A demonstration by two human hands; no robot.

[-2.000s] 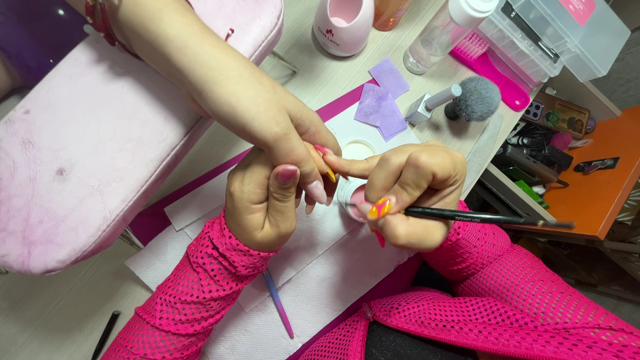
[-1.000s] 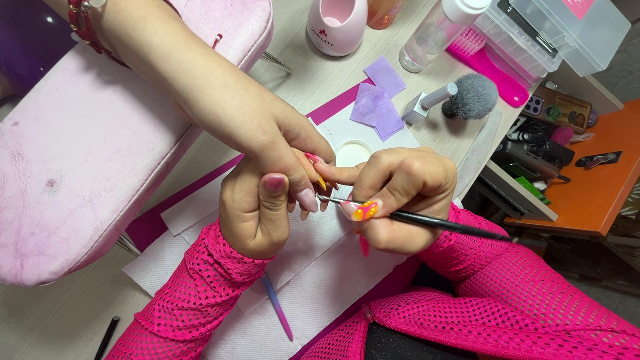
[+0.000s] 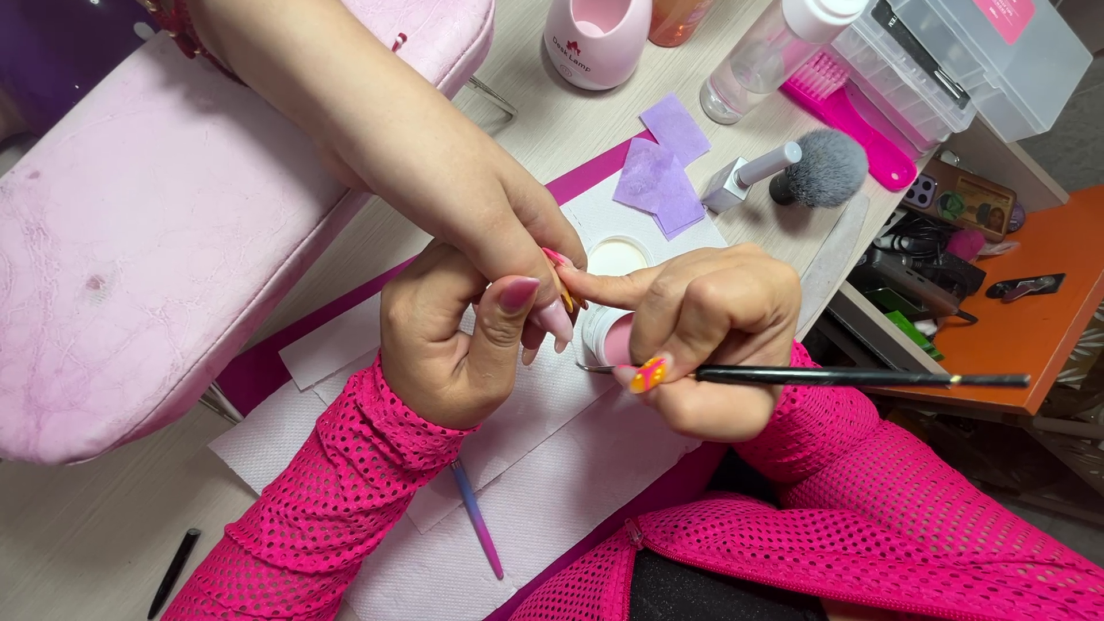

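My left hand (image 3: 461,332) holds the fingers of another person's hand (image 3: 483,207), whose thumb carries a long pale pink nail (image 3: 552,320). Between the thumb and fingers of my right hand (image 3: 720,332) is a thin black-handled nail brush (image 3: 802,374), lying nearly level with its tip toward the left. My right index finger reaches to the held fingers. Below that finger stands an open jar of pink gel or powder (image 3: 614,338), partly hidden by my right hand; a round white container (image 3: 617,256) sits behind it. A blue-and-pink handled tool (image 3: 477,522) rests on paper towels (image 3: 517,474).
A pink marbled armrest (image 3: 172,224) fills the left. At the back are a pink lamp base (image 3: 595,43), a clear pump bottle (image 3: 755,65), purple wipes (image 3: 660,181), a silver bottle (image 3: 733,185), a fluffy grey brush (image 3: 824,168) and a plastic case (image 3: 914,78). An open drawer (image 3: 897,332) is at right.
One second ago the brush tip was at the pale thumb nail; now it is lower and right, apart from the nail, near the jar. The handle has swung closer to level.
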